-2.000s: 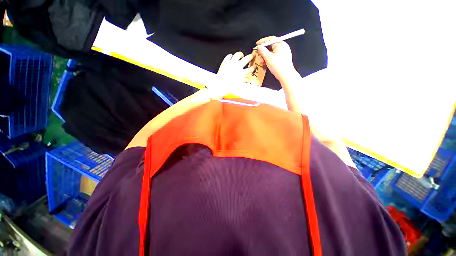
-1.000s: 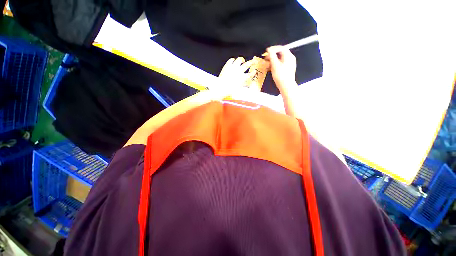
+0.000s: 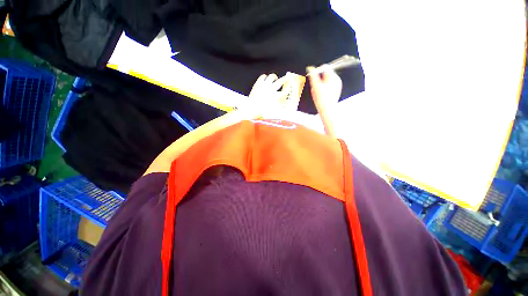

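A black garment piece [image 3: 255, 34] lies flat on the white table in front of me, its angled right edge near my right hand. My left hand [image 3: 267, 91] rests on the cloth with its fingers on a small tan card template [image 3: 294, 91], pressing it flat; I cannot see it gripped. My right hand [image 3: 325, 85] is just right of the card and holds a thin white marking pen [image 3: 343, 62], blurred, pointing to the upper right. A small gap shows between this hand and the card.
The white table [image 3: 428, 104] has a yellow edge. Dark garments [image 3: 87, 34] are piled at the upper left. A black cloth bundle [image 3: 110, 127] hangs below the left table edge. Blue baskets [image 3: 75, 202] stand on the floor at left and right. A red item [image 3: 466, 272] is at lower right.
The right hand has moved down and slightly away from the card's top, with the pen. The left hand stays on the card. The black cloth's right edge has shifted left in view.
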